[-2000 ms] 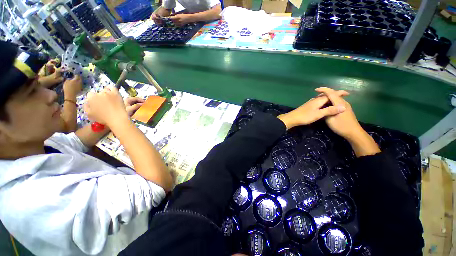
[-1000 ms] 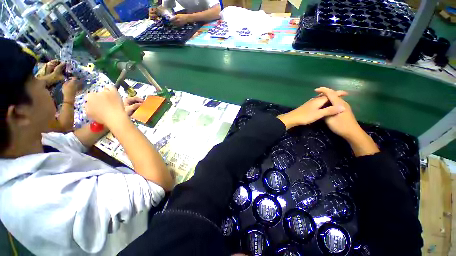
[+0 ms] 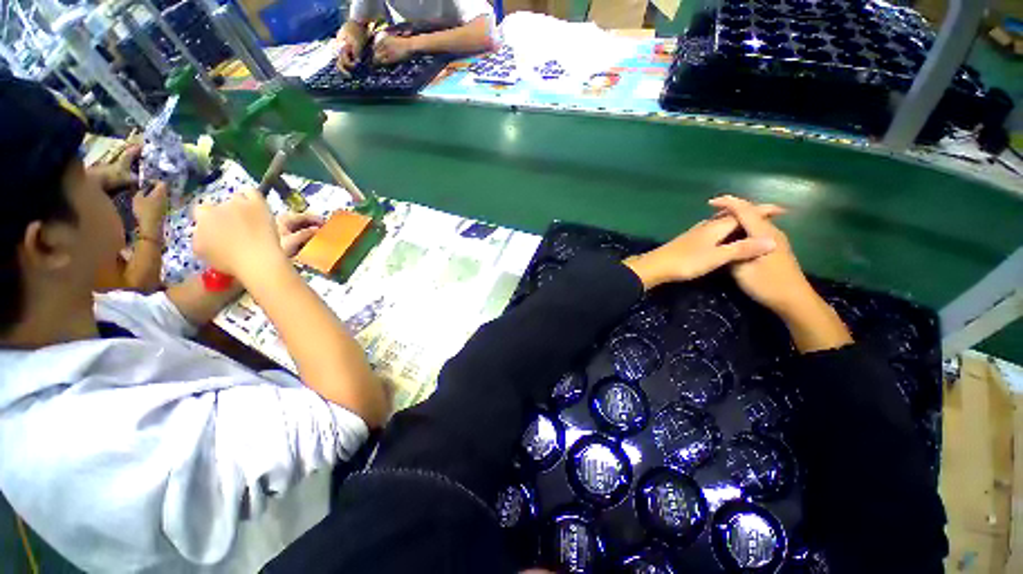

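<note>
My left hand (image 3: 693, 251) and my right hand (image 3: 772, 269) rest crossed over each other above the far edge of the black blister tray (image 3: 718, 336). Their fingers are extended and overlap, and no object shows in them. My forearms in black sleeves lie over the tray. Round black units with pale lettering (image 3: 599, 469) sit in the near pockets. The farther pockets show no clear lettering. My sleeves hide parts of the tray on both sides.
The green belt (image 3: 628, 168) runs beyond the tray. At left, a person in grey holds a lever with a red knob (image 3: 215, 280) on a green press (image 3: 275, 123) over newspaper (image 3: 449, 280). Black trays (image 3: 785, 67) are stacked across the belt. Cardboard (image 3: 982, 448) lies at right.
My hands and the tray have not moved. The neighbour's head has turned away from me, towards the press side. The hands of the person across the belt have shifted over their tray.
</note>
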